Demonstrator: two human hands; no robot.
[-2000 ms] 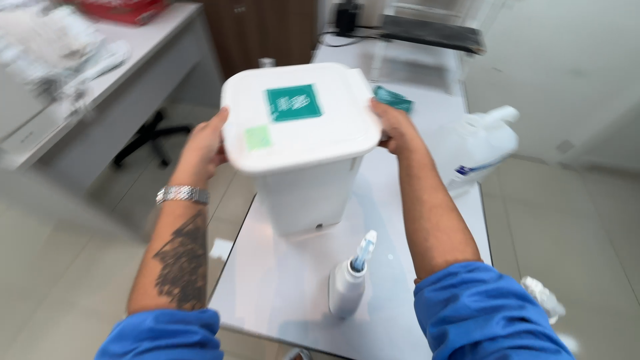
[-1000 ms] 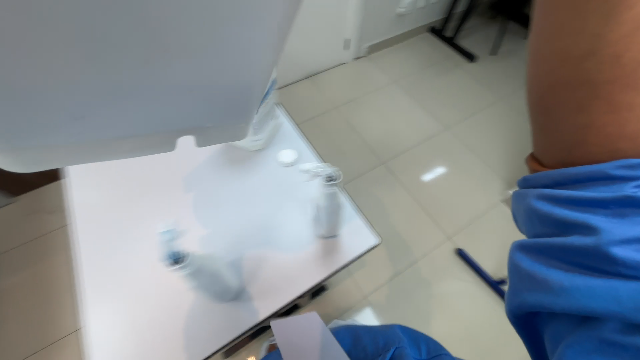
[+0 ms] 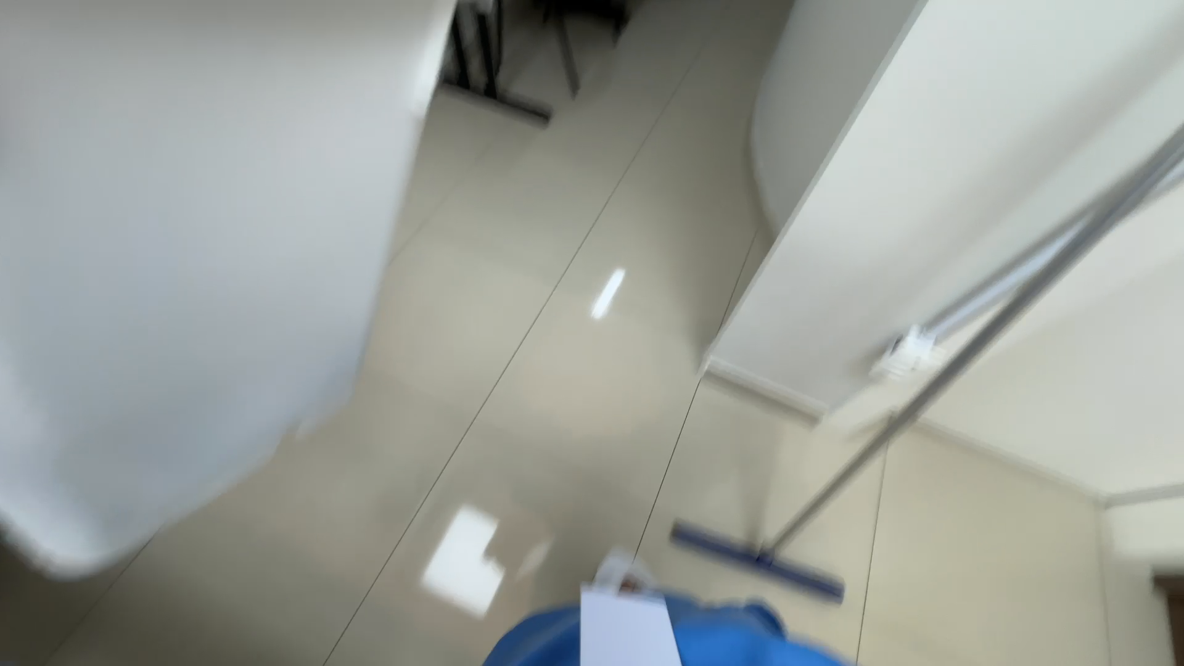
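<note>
A large white plastic bin (image 3: 203, 259), close to the camera and blurred, fills the left side of the head view. Neither of my hands shows in the frame, so what they hold cannot be seen. At the bottom edge is blue clothing (image 3: 731, 638), with a flat white card-like piece (image 3: 629, 629) in front of it.
A floor squeegee with a blue blade (image 3: 757, 560) and a long metal handle leans across the right side. Beside it stands a white wall (image 3: 832, 222) with an outlet (image 3: 906, 353). Black furniture legs (image 3: 499, 102) stand at the top, on the tiled floor.
Two seconds ago both my hands held the lidded white bin above a table; now they are out of frame. The view has swung from the table with bottles to the floor and squeegee.
</note>
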